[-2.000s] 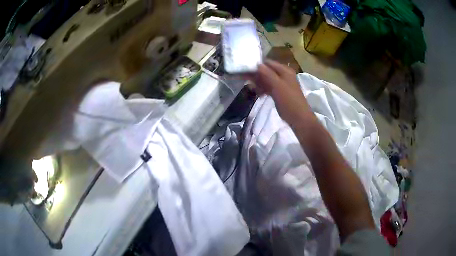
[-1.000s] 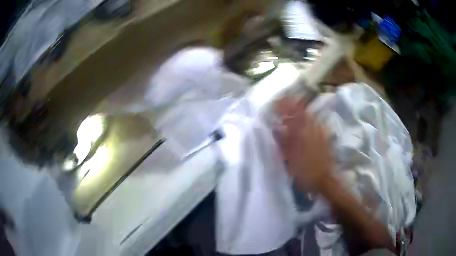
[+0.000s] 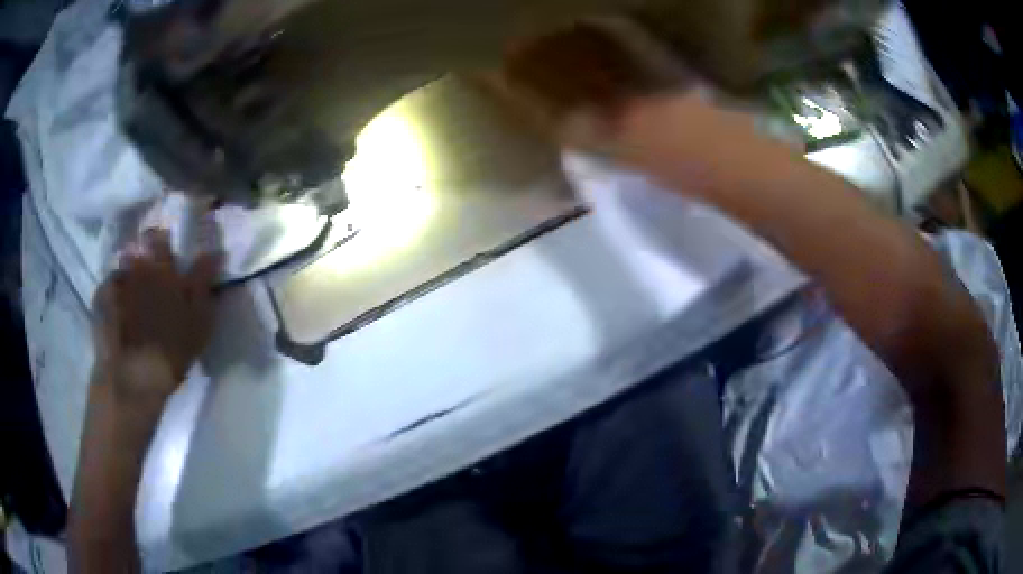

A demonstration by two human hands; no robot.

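White cloth (image 3: 252,238) with a dark line along its near edge lies under the sewing machine head (image 3: 241,101), by the bright lamp glow. My left hand (image 3: 151,303) is palm down at the left end of this cloth, fingers apart, fingertips on it. My right hand (image 3: 595,95) is blurred and dim, under the machine arm right of the glow. Its fingers are hard to make out; whether it holds anything cannot be told. The needle and presser foot are not clear.
The bed plate (image 3: 387,264) has a dark rim and rounded corner. The white table (image 3: 449,370) ends in a slanting front edge. More white fabric (image 3: 56,213) hangs at the far left. Shiny crinkled white material (image 3: 825,415) lies lower right. A green-edged tin (image 3: 825,118) stands upper right.
The view has swung left to the needle area. My left hand has come into view. My right hand has moved from the white pile to under the machine arm. The white handheld object seen earlier is gone from view.
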